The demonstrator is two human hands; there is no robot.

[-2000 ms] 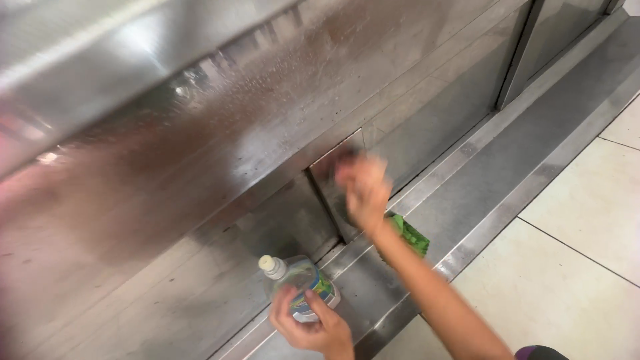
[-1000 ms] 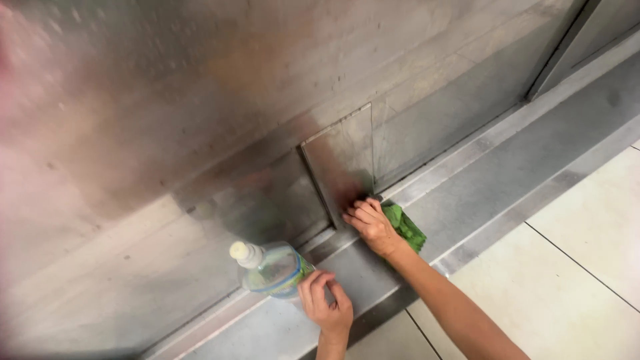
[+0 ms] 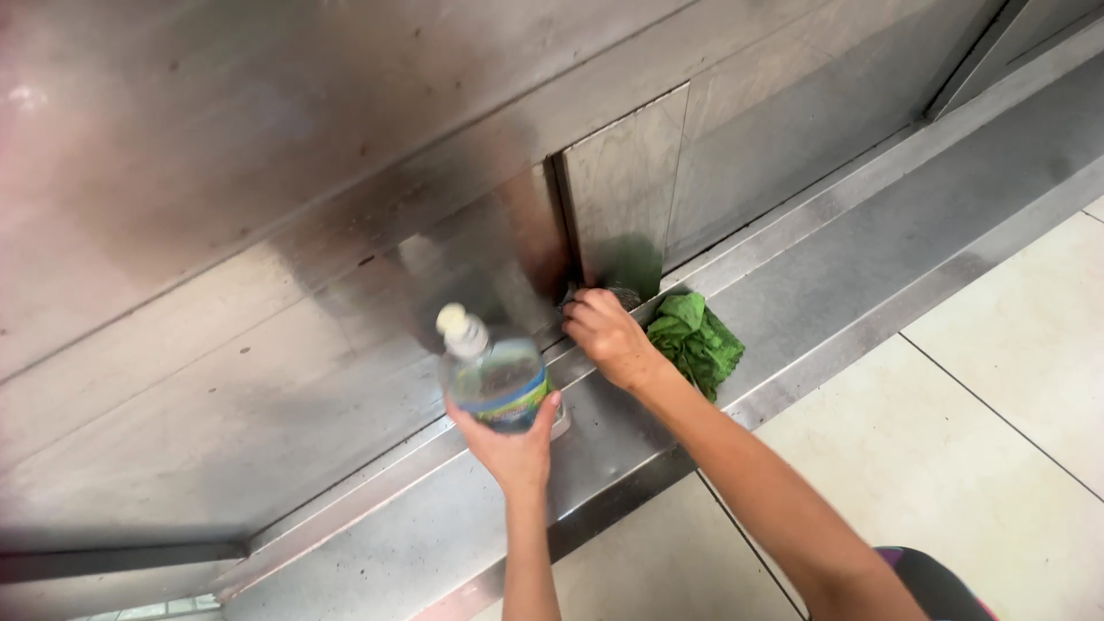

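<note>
My left hand grips a clear plastic bottle by its sides near the base; the bottle has a whitish cap and a blue and green label. My right hand is closed on a metal scouring pad, partly hidden behind the fingers, at the foot of the stainless steel panel. Just right of my right wrist a crumpled green cloth lies on the steel ledge.
A large stainless steel wall with spots and smears rises behind the ledge. Steel uprights stand at the far right. Pale floor tiles lie below the ledge's front edge.
My left hand, beside the bottle with fingers apart a second ago, now grips it. My right hand has moved down from higher on the panel since two seconds ago. The view has shifted.
</note>
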